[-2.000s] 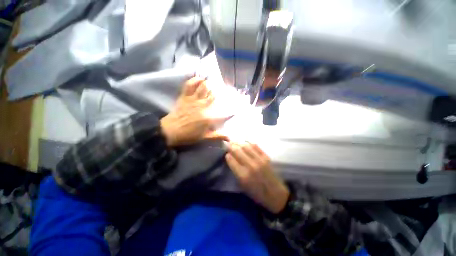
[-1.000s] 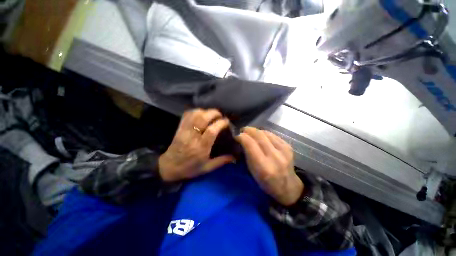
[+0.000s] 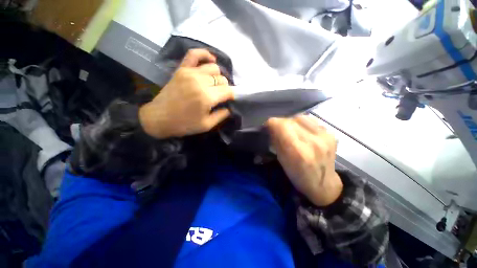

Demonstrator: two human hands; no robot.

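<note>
The light grey fabric [image 3: 261, 39] lies in folds on the machine bed, left of the sewing machine. The dark grey fabric [image 3: 272, 109] is joined to it and hangs over the table's front edge. My left hand [image 3: 191, 97], with a ring, grips bunched dark fabric at the edge. My right hand [image 3: 306, 152] is closed on the dark fabric's lower edge, to the right of my left hand; its fingertips are partly hidden. The fabric is away from the needle area.
The white sewing machine head [image 3: 423, 47] with a blue stripe stands at the upper right. The white machine bed [image 3: 366, 118] has a dark seam line across it. Grey cloth pieces [image 3: 31, 125] are heaped at the left. A brown and yellow surface edge [image 3: 97, 26] is at the upper left.
The fabric has come away from the needle toward my lap. Since one second ago my left hand has moved up along the dark fabric and turned over it. The view has turned, and the machine shows farther right.
</note>
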